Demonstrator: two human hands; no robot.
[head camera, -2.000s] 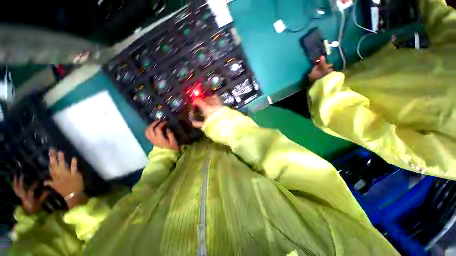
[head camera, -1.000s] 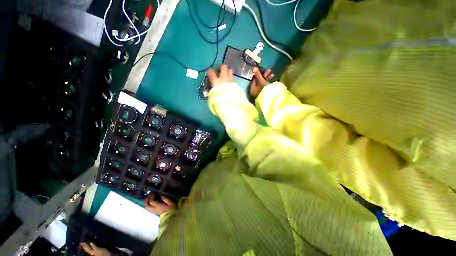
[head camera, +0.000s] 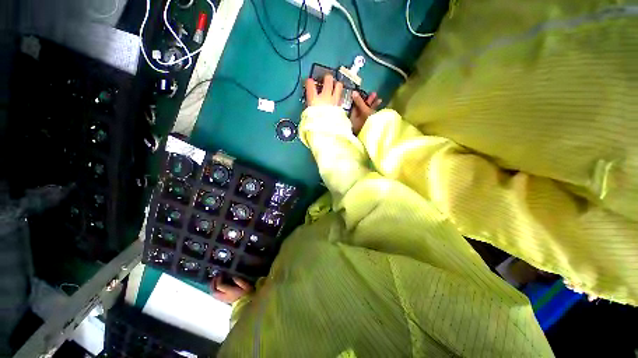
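My right hand (head camera: 325, 92) is over the dark block-shaped fixture (head camera: 320, 71), fingers on its surface; what lies under the fingers is hidden. A silver-white clamp (head camera: 355, 68) sticks out from the fixture's edge. A round black unit with a shiny ring (head camera: 286, 130) lies on the teal mat beside my right sleeve. My left hand (head camera: 232, 288) is at the near edge of the black compartment tray (head camera: 222, 211), fingers bent and partly hidden. The tray holds rows of round units, with a white label (head camera: 185, 149) at its corner.
A neighbour's hand (head camera: 364, 110) touches the fixture's right side. A white sheet (head camera: 187, 305) lies beside the tray. Cables and a small white tag (head camera: 266, 105) lie on the mat. Beyond the pale rail (head camera: 203, 73) are more trays, cords and a red cylinder (head camera: 201, 26).
My right hand has moved from beside the round unit onto the fixture. The round unit now lies uncovered on the mat. My left hand remains at the tray's near edge since the previous frame.
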